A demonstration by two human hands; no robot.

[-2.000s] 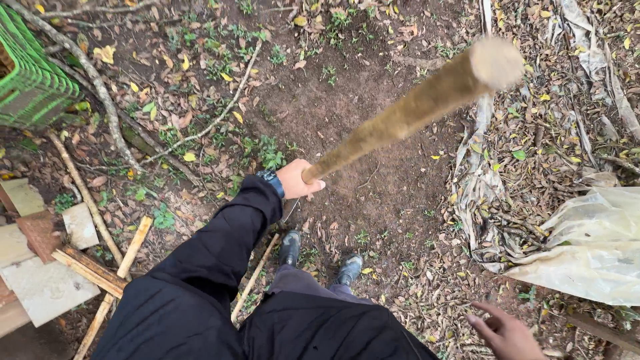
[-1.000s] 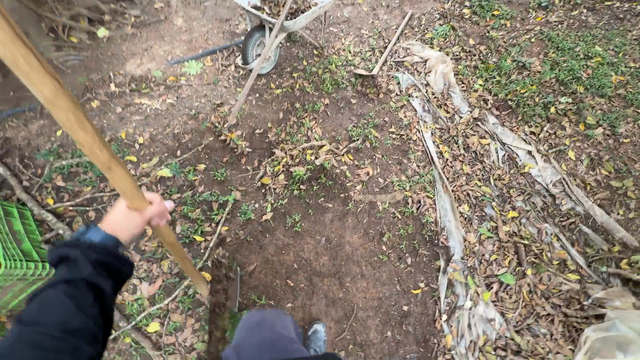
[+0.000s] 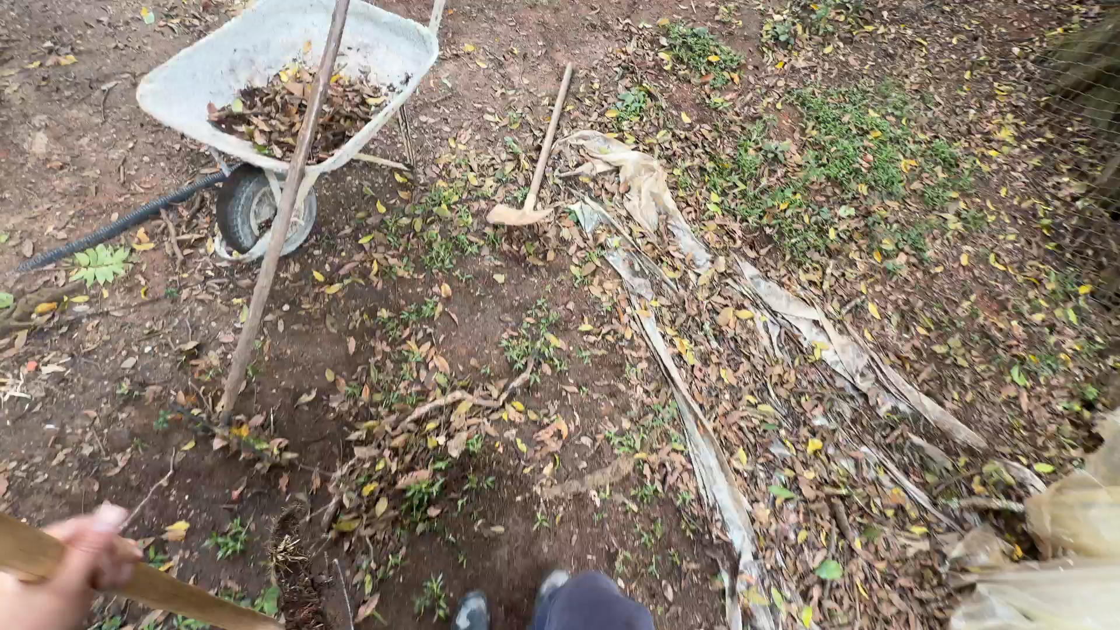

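My left hand [image 3: 74,560] grips a round wooden pole [image 3: 188,604] at the lower left edge, its lower end cut off by the frame. My right hand is out of view. Ahead on the left, a second wooden handle [image 3: 278,227] stands slanted against a white wheelbarrow [image 3: 201,66] that holds dry leaves [image 3: 302,109]. Beyond the bare soil lies a hoe [image 3: 525,214] with a wooden handle, flat on the ground. My boots [image 3: 472,610] show at the bottom edge.
Long torn plastic sheeting [image 3: 700,437] runs over the leaf litter on the right. A bunched translucent sheet [image 3: 1081,516] lies at the right edge. A black corrugated hose [image 3: 122,225] lies beside the wheel. Netting [image 3: 1085,96] is at the upper right, and branches [image 3: 446,402] lie on the soil.
The view has swung forward, bringing the whole hoe and wheelbarrow tray into sight. The pole in my left hand now sits low at the left edge. My right hand has left the view.
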